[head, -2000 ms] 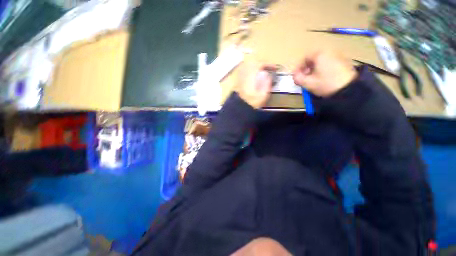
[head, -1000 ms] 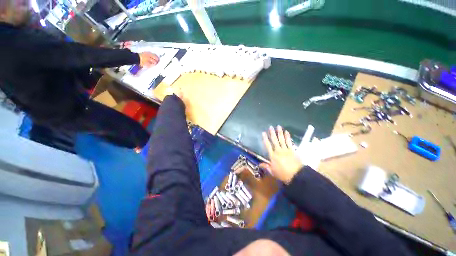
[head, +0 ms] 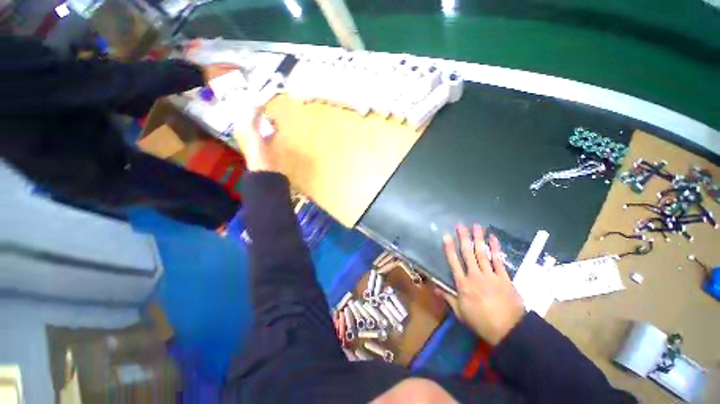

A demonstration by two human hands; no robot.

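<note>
My left hand [head: 251, 140] reaches to the far left end of the bench, over the edge of the tan cardboard [head: 335, 154]. White pieces lie at its fingertips; blur hides whether it grips one. My right hand [head: 483, 290] rests palm down with fingers spread on the front edge of the dark green mat [head: 505, 158], holding nothing. White flat strips [head: 584, 278] lie just right of it. An open white device shell [head: 638, 347] with small electronics lies at the lower right. A row of white handles [head: 371, 88] lies along the back of the cardboard.
Another person's hand [head: 223, 72] is close beyond my left hand. A crate with metallic tubular parts [head: 375, 309] sits below the bench edge. Wired components [head: 671, 201], green rings [head: 598, 144] and a blue part [head: 713, 282] lie at right. The green conveyor [head: 553, 47] runs behind.
The view first swung left from the shell work. Since then my left hand has stretched farther toward the white pieces; my right hand stays spread at the mat edge.
</note>
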